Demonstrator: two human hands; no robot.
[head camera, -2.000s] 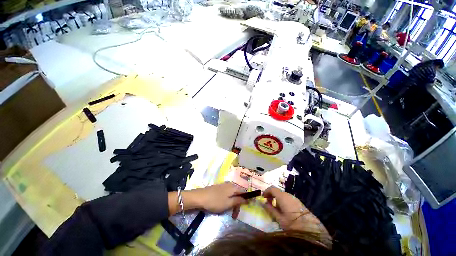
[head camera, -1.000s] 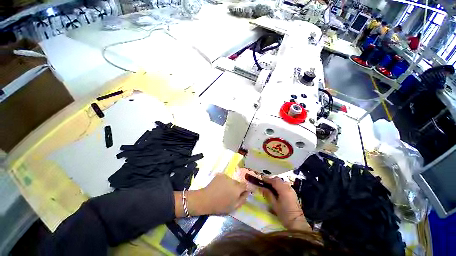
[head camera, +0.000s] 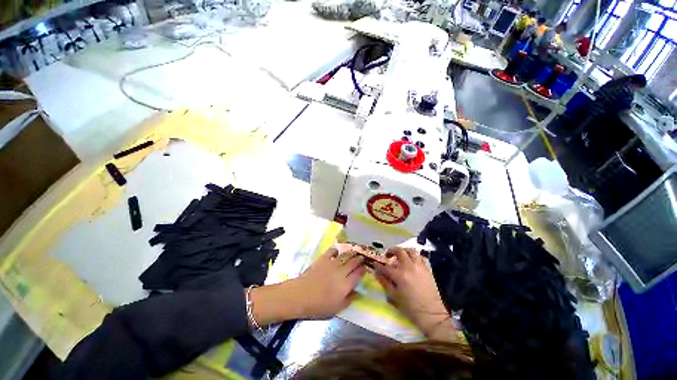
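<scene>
A black strip (head camera: 369, 257) lies at the needle area under the head of the white sewing machine (head camera: 390, 185), mostly hidden by fingers. My left hand (head camera: 332, 283) holds its left end with the fingertips. My right hand (head camera: 410, 288) is on its right end, close beside my left hand. The presser foot and needle cannot be made out. A flat stack of black strips (head camera: 211, 237) lies left on the pale board. A large loose heap of black strips (head camera: 505, 286) lies right of the machine head.
Several black pieces (head camera: 256, 355) lie on the shiny metal bed plate (head camera: 315, 343) near my left forearm. Three separate strips (head camera: 134, 213) lie at the board's upper left. A cardboard box (head camera: 30, 167) stands at left. Clear plastic bags (head camera: 571, 230) and a grey screen (head camera: 640, 226) are at right.
The strip was tilted between my hands in front of the needle; it now lies nearly level under the machine head. Both hands have moved forward to the needle area.
</scene>
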